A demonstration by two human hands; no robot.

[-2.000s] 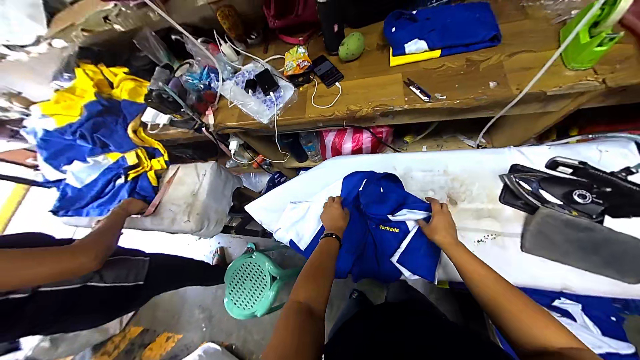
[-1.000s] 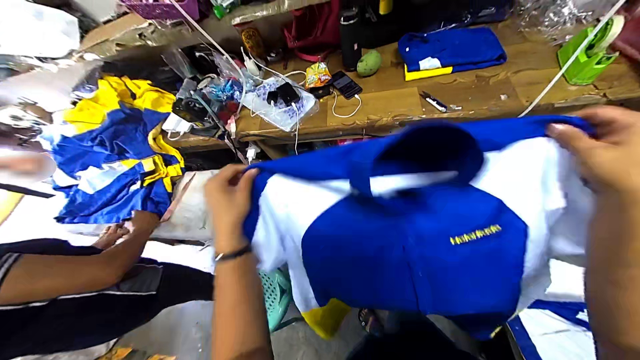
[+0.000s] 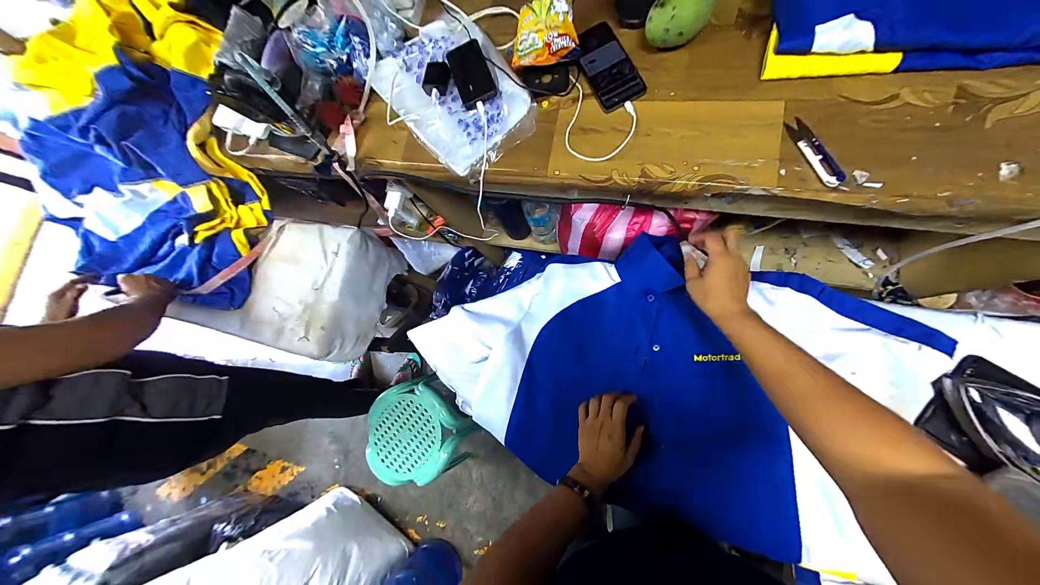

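A blue and white collared shirt (image 3: 707, 422) lies spread, front up, over the white padded board, with its collar toward the wooden table. Small yellow lettering is on its chest. My left hand (image 3: 605, 439), with a dark bracelet at the wrist, rests flat on the blue front below the buttons. My right hand (image 3: 717, 272) is at the collar, its fingers closed on the collar's edge, where a small whitish piece shows. The shirt's buttons run down between my hands.
A clothes iron (image 3: 995, 414) stands at the right. Thread snips (image 3: 815, 154), a phone (image 3: 611, 67) and a folded blue garment (image 3: 942, 36) lie on the wooden table (image 3: 691, 138). A green stool (image 3: 406, 431) stands below left. Another person's hands (image 3: 146, 288) touch blue and yellow garments (image 3: 138, 114).
The shirt was bunched on the board, then held up spread between both hands; now it lies laid out. My left hand has let go of its edge and lies on the front.
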